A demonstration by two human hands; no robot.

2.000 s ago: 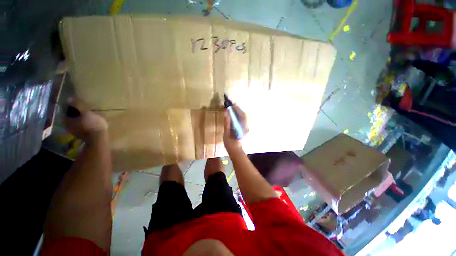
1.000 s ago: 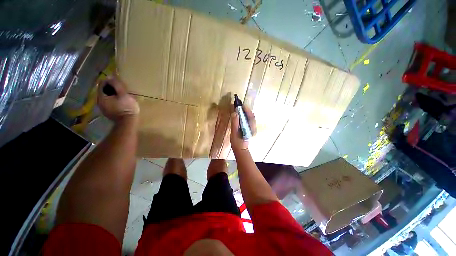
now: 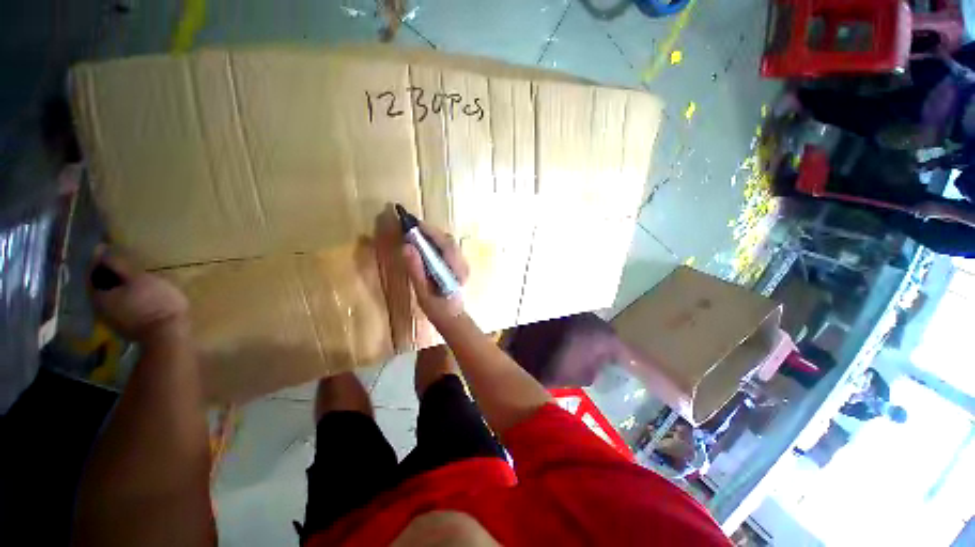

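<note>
A large brown carton [image 3: 289,160] lies in front of my legs, creased, with "1230Pcs" in black near its far edge. A seam runs across its top. My right hand [image 3: 436,272] holds a silver marker pen [image 3: 430,256] over the carton's middle, its black tip pointing away from me. Whether the tip touches the cardboard cannot be told. My left hand [image 3: 139,299] is at the carton's left edge with a small black marker cap [image 3: 105,278] at its fingers.
An open carton [image 3: 695,321] with red print stands at the right, beside a dark maroon block [image 3: 561,347]. A red stool [image 3: 834,37] stands at the far right; another red piece shows by my right arm. Shiny wrapped goods [image 3: 24,251] are at the left. People are at the right.
The view has swung, so the carton and both hands appear further left and lower. The blue trolley part has mostly left the top of the view. Both hands keep their holds.
</note>
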